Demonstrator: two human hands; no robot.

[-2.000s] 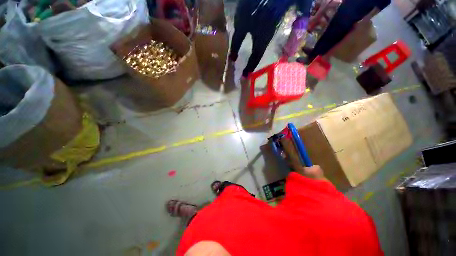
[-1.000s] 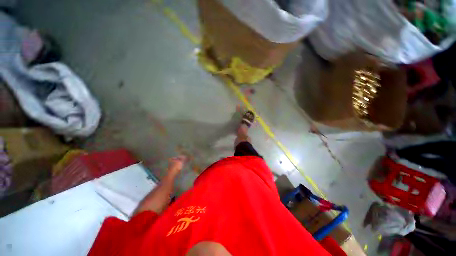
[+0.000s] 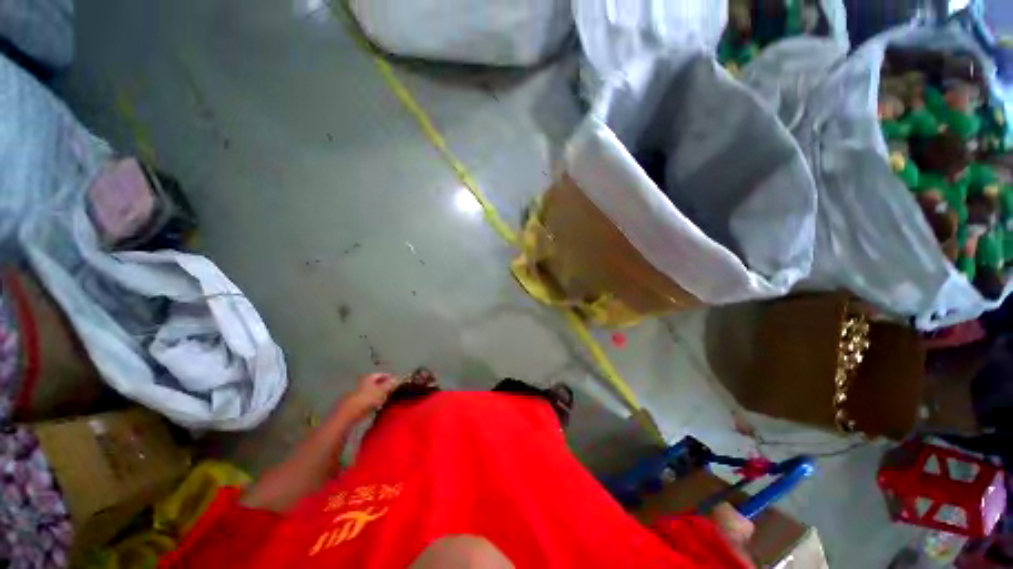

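Observation:
My right hand (image 3: 731, 522), partly cut off by my red sleeve, is at the blue tubular handle (image 3: 784, 487) of a trolley at the lower right, closed around its near end. A brown carton (image 3: 802, 549) shows beside the handle at the bottom edge, mostly hidden. My left hand (image 3: 375, 389) hangs low in front of me at the left, over the floor, small and blurred; nothing is seen in it, and its fingers are unclear.
A large brown carton with a white sack liner (image 3: 622, 239) stands ahead on the right, by a yellow floor line (image 3: 433, 131). Sacks of green and brown pieces (image 3: 944, 145), a carton of gold pieces (image 3: 778, 361) and a red stool (image 3: 944, 489) are right. White sacks (image 3: 228, 333) lie left.
The view has swung left and moved along the floor. The liner carton and gold-piece carton now sit lower and further right. The white table at the lower left has left the picture. My right hand now shows.

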